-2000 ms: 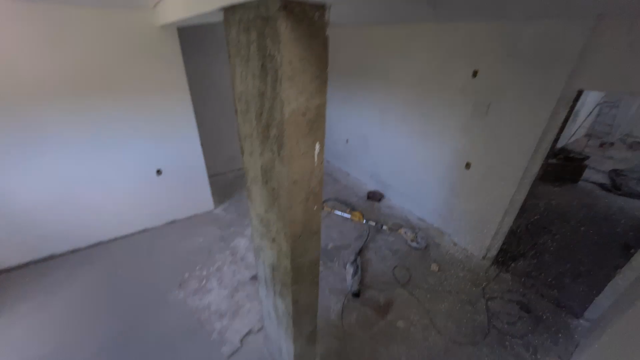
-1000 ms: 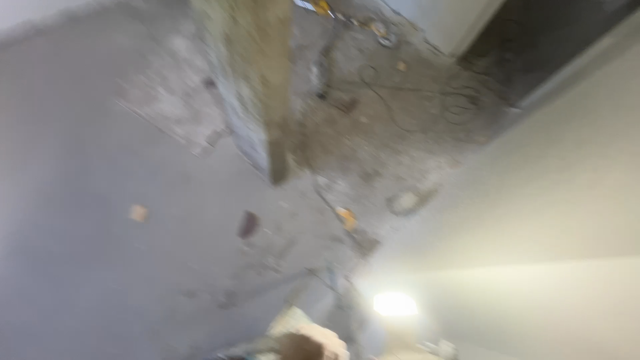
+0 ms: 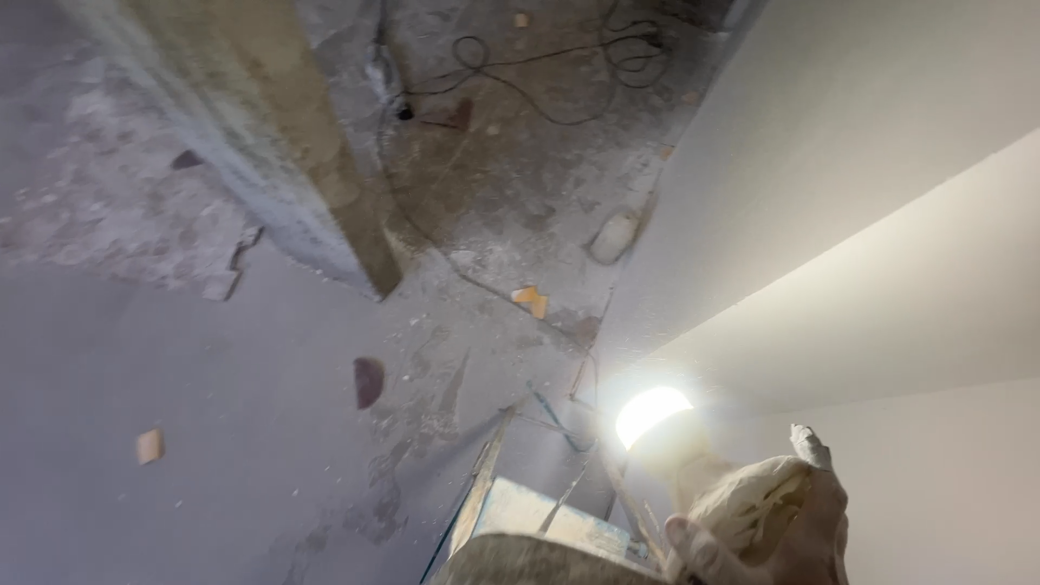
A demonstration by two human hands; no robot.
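Observation:
My right hand (image 3: pixel 760 536) is at the lower right, its thumb and fingers curled round a pale crumpled thing (image 3: pixel 751 491), perhaps cloth or a worn glove; blur hides which. Against its upper left side is a lit light bulb (image 3: pixel 656 418) with a pale base. Whether the hand also touches the bulb cannot be made out. Left of the hand, a dusty, curved brownish surface (image 3: pixel 544 561) crosses the bottom edge. Behind it show a pale panel (image 3: pixel 552 516) and thin rails (image 3: pixel 483 479), possibly of a ladder. My left hand is out of view.
A rough concrete column (image 3: pixel 276 138) stands at the upper left. Black cable (image 3: pixel 561 122) loops over the dusty floor. Orange pieces (image 3: pixel 530 301), a dark red half-round piece (image 3: pixel 368 382) and a pale block (image 3: pixel 150 446) lie below. A pale wall (image 3: pixel 829 179) bounds the right side.
The view has tipped steeply down from the room to the floor. The lit bulb, absent two seconds ago, came into view one second ago, and my right hand now shows beside it.

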